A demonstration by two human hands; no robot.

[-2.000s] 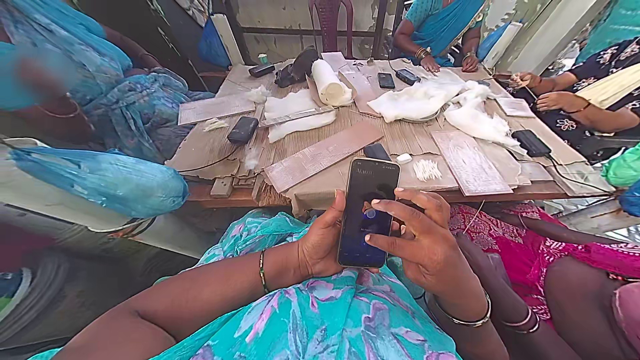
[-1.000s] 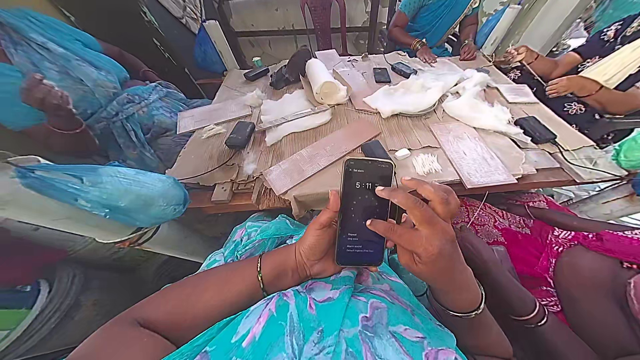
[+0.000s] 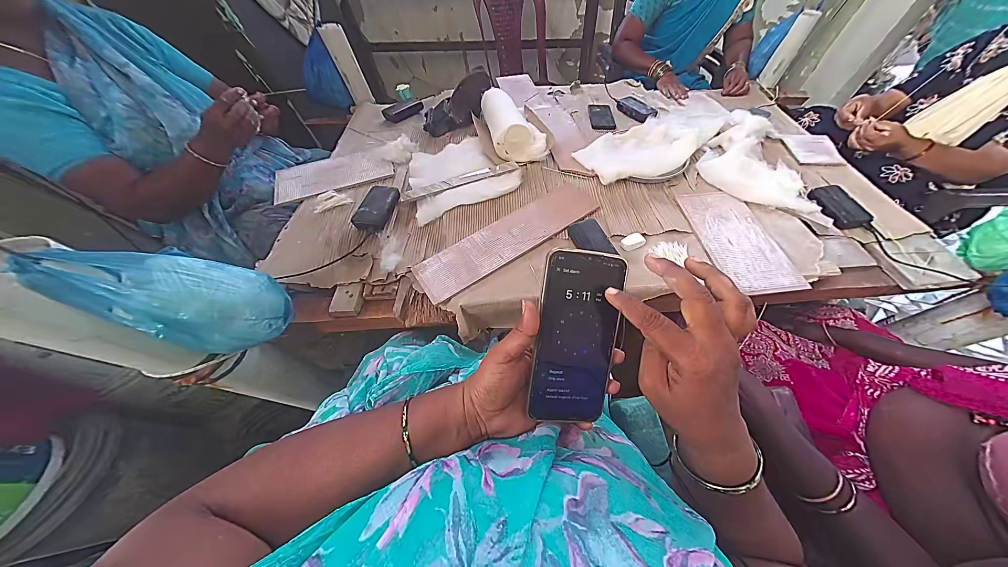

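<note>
My left hand (image 3: 504, 378) holds a smartphone (image 3: 577, 339) upright above my lap, its dark screen facing me and showing a clock setting. The index finger of my right hand (image 3: 693, 354) is at the phone's upper right edge, the other fingers spread, and that hand holds nothing. Just past the phone, on the table, are a dark box-like device (image 3: 591, 235), a small white block (image 3: 632, 241) and a small pile of white cotton wicks (image 3: 668, 251). A long ridged board (image 3: 504, 244) lies to the left of them, and another ridged board (image 3: 743, 242) to the right.
The cardboard-covered table (image 3: 315, 244) carries cotton sheets (image 3: 654, 142), a white cotton roll (image 3: 508, 126) and several black devices (image 3: 376, 208). Co-workers sit at the left, far side and right. A blue plastic bag (image 3: 150, 295) rests on a white pipe at my left.
The phone screen has changed from a darker view to a clock setting. My right index finger has moved from over the screen to its upper right edge. The left co-worker's hands have risen.
</note>
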